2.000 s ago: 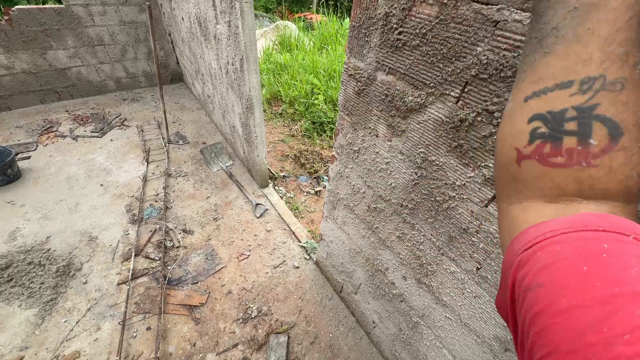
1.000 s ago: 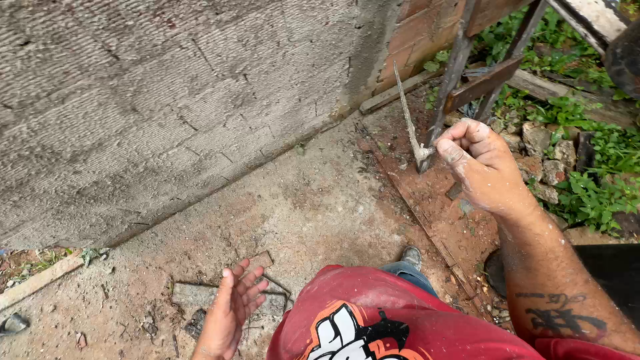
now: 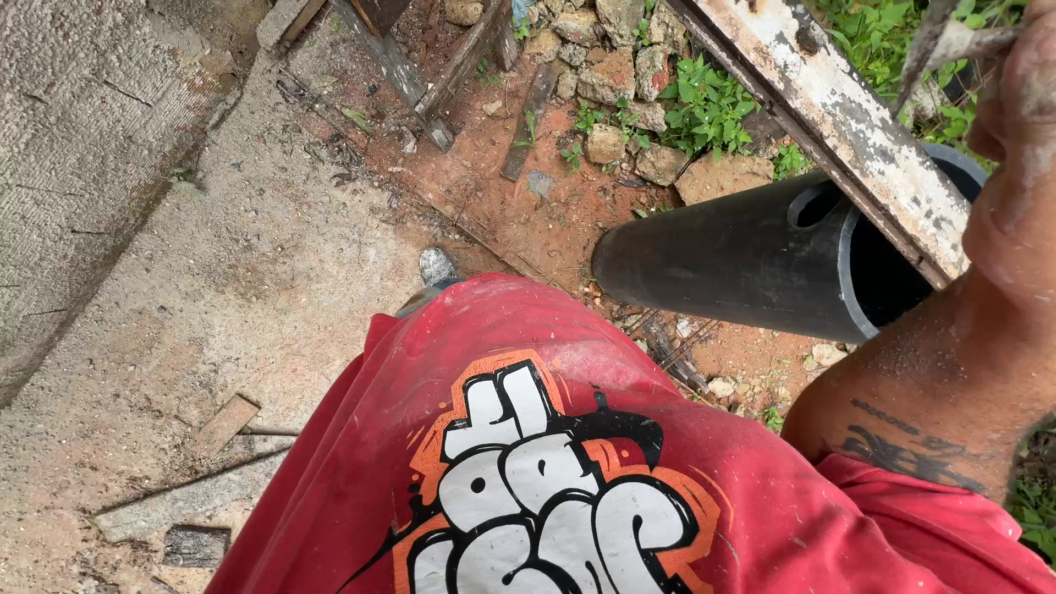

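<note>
My right hand [image 3: 1013, 157] is at the upper right edge, partly cut off, its fingers closed around a mortar-crusted trowel [image 3: 932, 51]. The trowel is seen nearly edge-on, and part of it lies outside the view. Below the hand a black plastic drum or wide pipe [image 3: 726, 256] shows an open end and an oval hole in its side. A rusty metal beam [image 3: 858, 115] with flaking white paint slants across above it, beside my hand. My left hand is out of view.
A rough rendered wall [image 3: 91, 140] stands at the left. Wooden trestle legs [image 3: 466, 58] and rubble stones [image 3: 610, 78] are at the top. Board scraps [image 3: 194, 495] lie on the rough concrete floor [image 3: 272, 247]; my shoe [image 3: 437, 266] is near the red soil.
The view has swung right and down from the doorway and wall. My left hand, visible a second ago, has left the view. My right hand still holds the trowel, now at the frame's right edge.
</note>
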